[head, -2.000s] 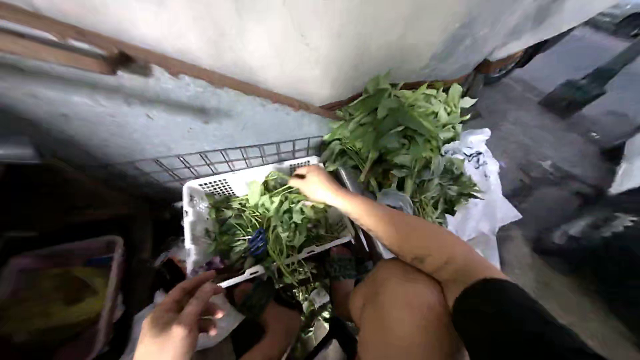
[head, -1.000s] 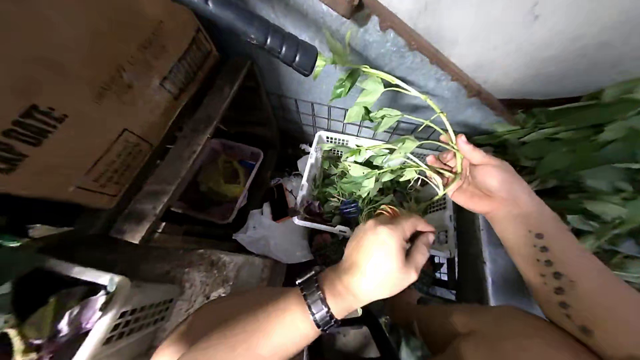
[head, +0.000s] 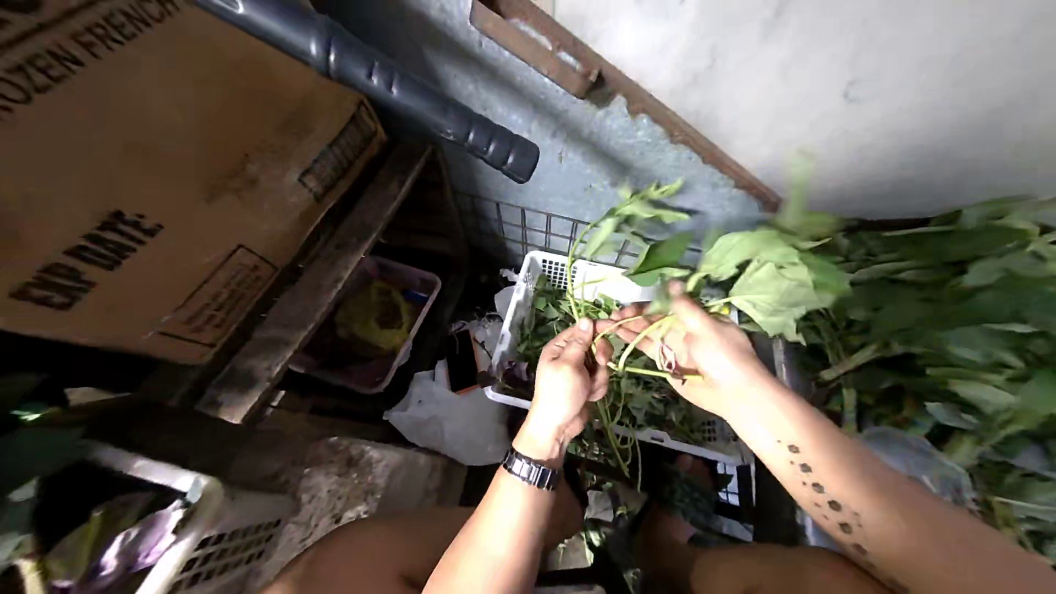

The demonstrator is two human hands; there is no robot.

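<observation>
My left hand (head: 569, 371), with a metal-link watch on its wrist, pinches thin green stems between thumb and fingers. To its right, my right hand (head: 701, 346) is palm up and holds a small bunch of leafy stems (head: 767, 272), whose broad leaves fan out above the fingers, partly blurred. Both hands are above a white plastic basket (head: 513, 330), in which cut greens (head: 549, 309) lie. Loose stems trail below my left hand over the basket's near side.
A large heap of leafy greens (head: 949, 330) lies at right. A cardboard box (head: 165, 165) rests on a wooden shelf (head: 330, 289) at left, under a black ribbed handle (head: 429, 107). Lower down are a plastic tub (head: 421, 322), a white bag (head: 450, 421) and another white basket (head: 214, 528).
Two seconds ago my right hand was down at the greens in the basket and my left hand was apart from it. Now both hands are together on stems. The view has swung left.
</observation>
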